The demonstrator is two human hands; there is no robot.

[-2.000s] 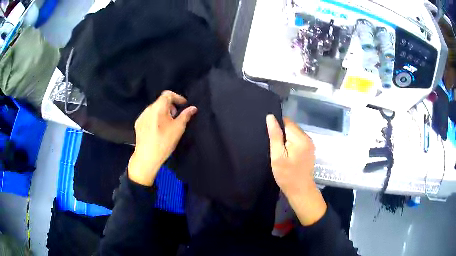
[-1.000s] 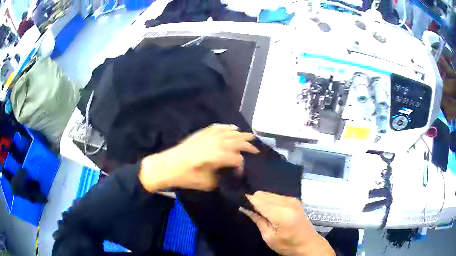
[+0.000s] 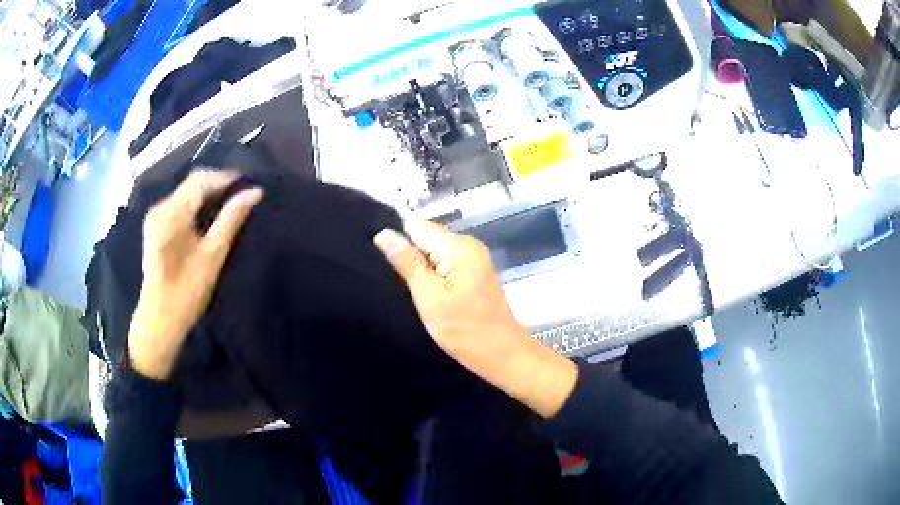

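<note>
A large black garment body [image 3: 306, 286] lies bunched over the left of the white machine table and hangs down at its front edge. My left hand [image 3: 187, 261] pinches its upper left part between thumb and curled fingers. My right hand [image 3: 469, 296] holds its right edge, thumb on top, just left of the trimmings opening [image 3: 528, 240]. The overlock machine [image 3: 444, 118] stands behind, its needle area beyond the fabric edge. The fingertips under the cloth are hidden.
A yellow warning label [image 3: 538, 154] and control panel [image 3: 622, 54] are on the machine. Black waste [image 3: 671, 222] lies on the table at right. A tape measure [image 3: 602, 330] runs along the front edge. Green cloth [image 3: 44, 355] and blue crates are at left.
The view has turned, so the machine shows further left. My hands, close together a second ago, are apart, one at each side of the black fabric, which is spread between them.
</note>
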